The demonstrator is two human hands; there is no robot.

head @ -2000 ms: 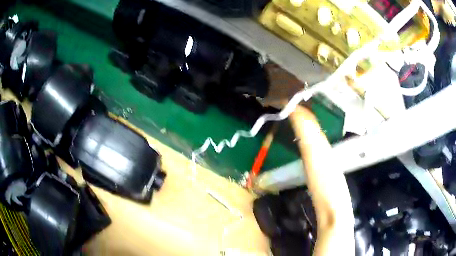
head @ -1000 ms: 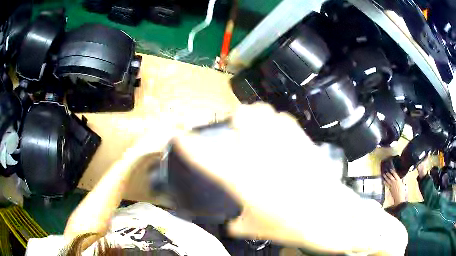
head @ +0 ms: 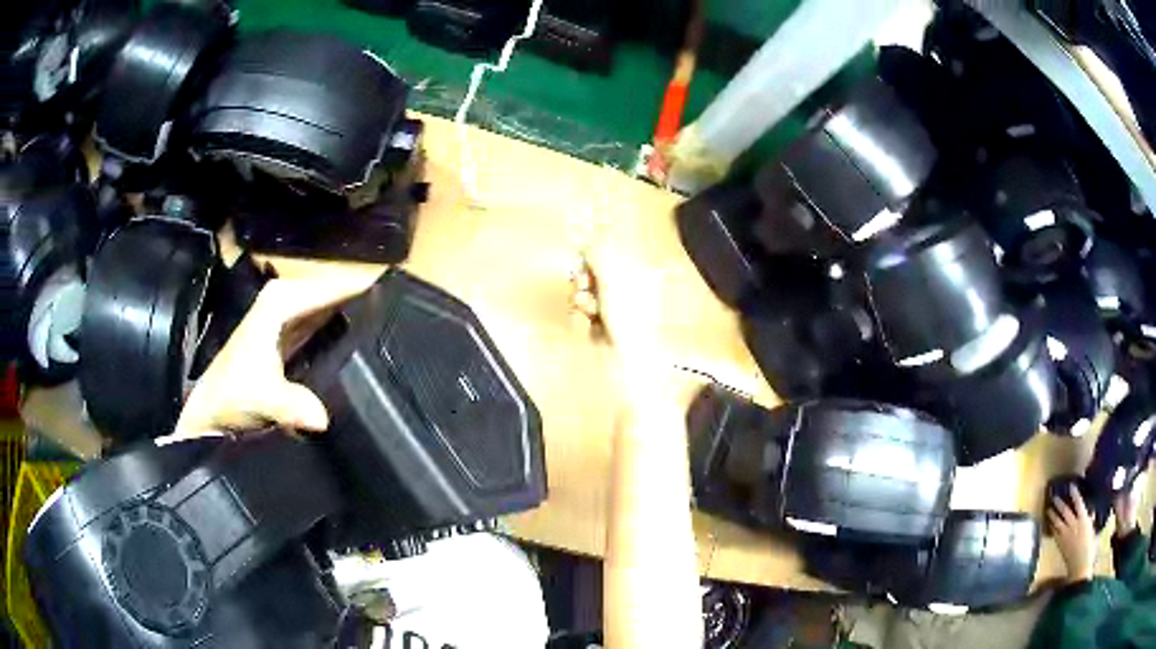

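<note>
A black fan unit [head: 444,393] is at the front left of the bench, its boxy base tilted with the flat face up. Its rounded housing [head: 159,564] with a round hub points to the lower left. My left hand [head: 260,368] is shut around the base near its join with the housing. My right forearm reaches up over the tan worktop [head: 520,165]. My right hand [head: 592,292] is washed out by glare at mid-bench, and I cannot tell whether its fingers hold something small.
Several fan units [head: 304,114] stand at the left and more [head: 875,469] crowd the right. A pale metal post [head: 786,83] and an orange-red stick [head: 671,121] are at the back, beside a thin white cord [head: 477,95]. Another person's hands [head: 1075,526] are at the far right.
The fan unit has come into clear view at the lower left, in my left hand. My right hand has moved away from it onto mid-bench. More fan units show at the right front.
</note>
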